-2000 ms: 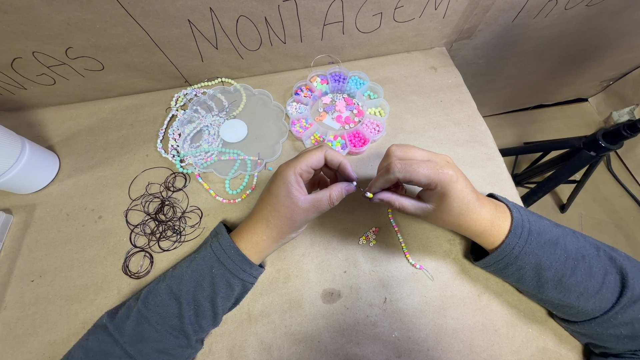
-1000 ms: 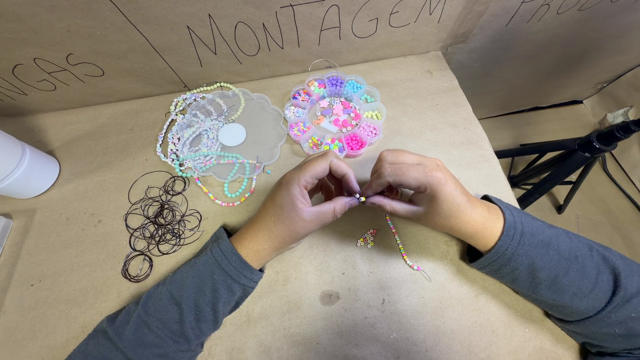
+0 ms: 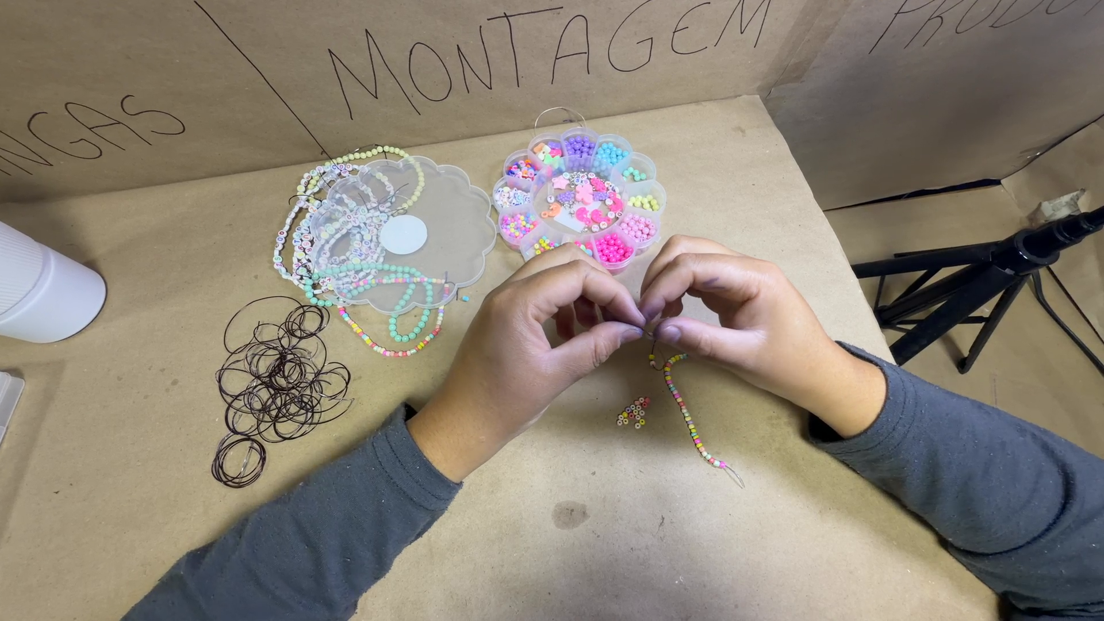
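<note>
Thumb and index finger of my left hand (image 3: 561, 332) pinch at the upper end of a thin cord; my fingers hide what exactly lies between them. My right hand (image 3: 724, 315) pinches the same cord just beside, the fingertips of both hands nearly touching. From there hangs a strand of small multicolored beads (image 3: 681, 405), curving down to a loose cord end on the paper. A small pile of loose beads (image 3: 634, 412) lies left of the strand. Behind my hands stands a flower-shaped clear bead box (image 3: 539, 203) with beads sorted by color in its compartments.
A clear scalloped lid (image 3: 457, 220) with a white round sticker lies at the back left, over and among bead strands (image 3: 297, 233). Coils of dark cord (image 3: 285, 379) lie nearer. At the left edge is a white bottle (image 3: 52, 285); beyond the right table edge, a black tripod (image 3: 992, 267).
The small beads seen at my fingertips earlier are no longer visible there. A few beads on the cord now show just below my fingers. Both hands stay close together.
</note>
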